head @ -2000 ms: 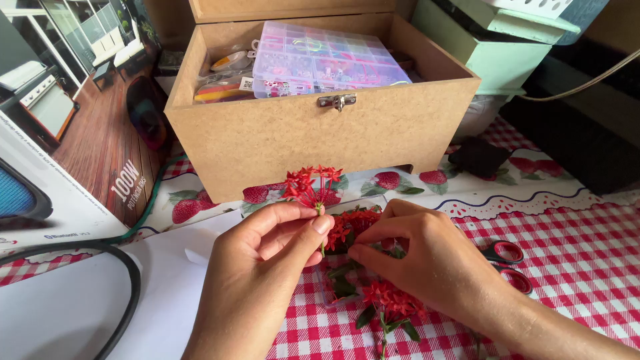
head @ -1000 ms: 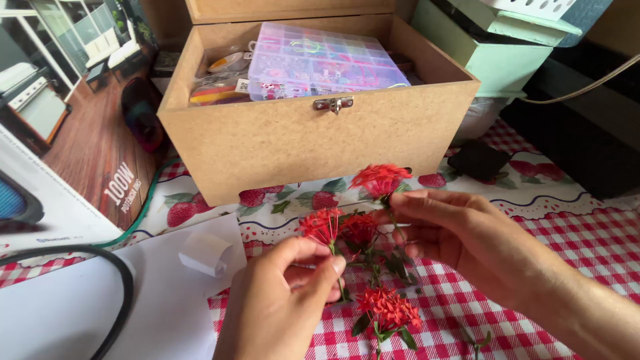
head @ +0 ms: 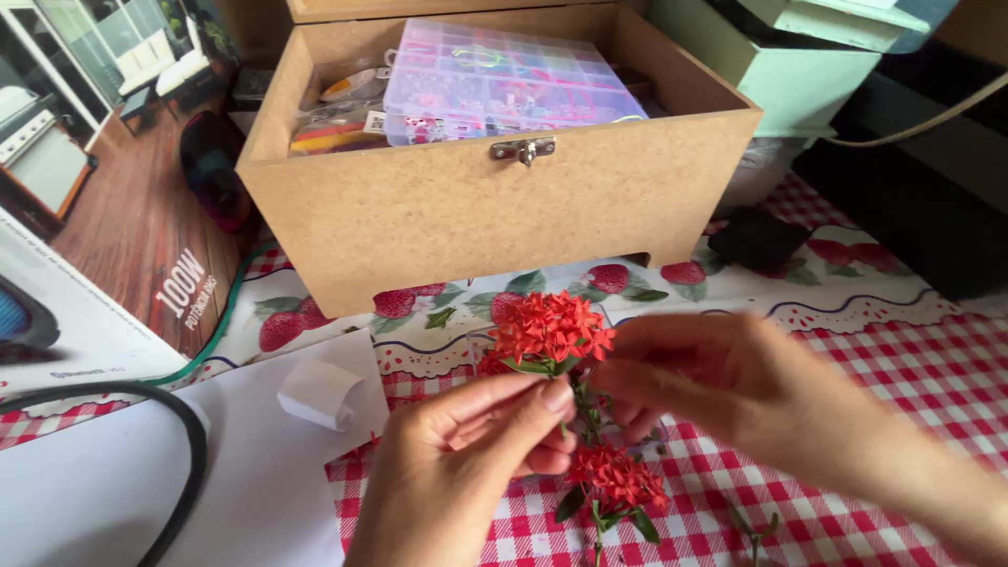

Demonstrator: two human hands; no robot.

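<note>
My left hand (head: pixel 488 441) pinches the stem of a red flower cluster (head: pixel 555 331) between thumb and fingertips, just under its green leaves. My right hand (head: pixel 693 370) is right beside the same cluster, its fingers curled near the bloom and stem; whether it grips anything is hidden. Below my fingers another red flower cluster (head: pixel 618 476) with green leaves rests on the red checked tablecloth (head: pixel 882 409). More red petals and stems show partly behind my hands, with the edge of a clear container. A bare green stem piece (head: pixel 754 531) lies at the lower right.
An open wooden box (head: pixel 504 213) with a metal latch holds a plastic compartment case (head: pixel 512 87) of beads. White paper (head: pixel 260 472), a curled paper piece (head: pixel 319 394) and a black cable (head: pixel 193 465) lie at left, by a printed carton (head: pixel 118 197). Green boxes (head: pixel 819 87) stand back right.
The right hand, which held a red cluster out to the right a second ago, has come in toward my left hand. A full cluster now stands above the left fingertips. The scissors seen earliest are out of sight.
</note>
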